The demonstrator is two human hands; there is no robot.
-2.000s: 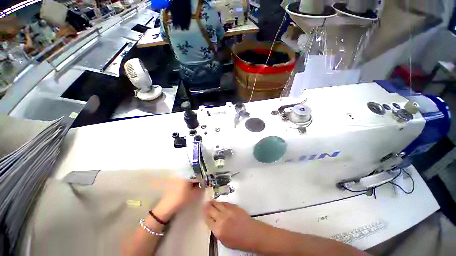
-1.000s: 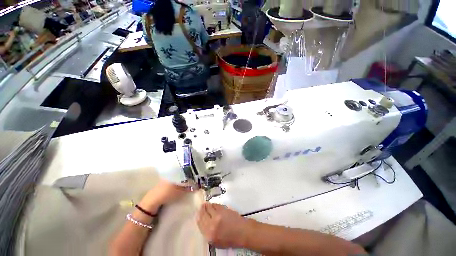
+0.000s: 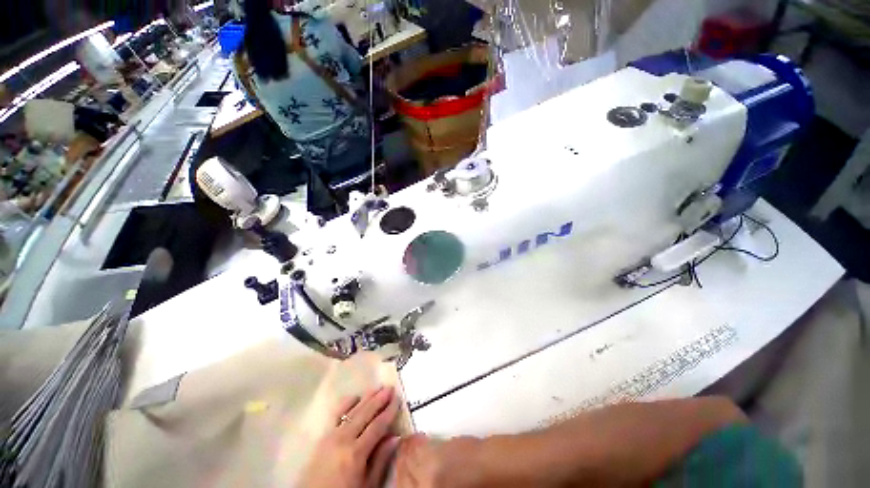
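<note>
The beige panel [image 3: 210, 424] lies on the white table left of the needle, its right edge running up to the presser foot area [image 3: 405, 345]. My left hand [image 3: 353, 443] lies flat on the panel near that edge, fingers extended towards the presser foot, with a ring on one finger. My right hand [image 3: 415, 462] is beside it at the edge, cut off by the bottom of the picture; its fingertips are partly hidden, and its grip cannot be seen. A grey tab [image 3: 159, 392] and a small yellow mark [image 3: 257, 406] show on the panel.
The white sewing machine head [image 3: 544, 191] stretches to a blue motor end [image 3: 777, 124]. Fanned panels [image 3: 67, 410] stand at the left. A printed ruler scale [image 3: 677, 362] marks the table. Behind are a small white fan [image 3: 224, 186], a basket [image 3: 439, 105] and a person [image 3: 300, 86].
The view has turned and tilted. Both hands have moved down along the panel edge, away from the needle. My left hand now lies flat; before, it was bent close to the presser foot.
</note>
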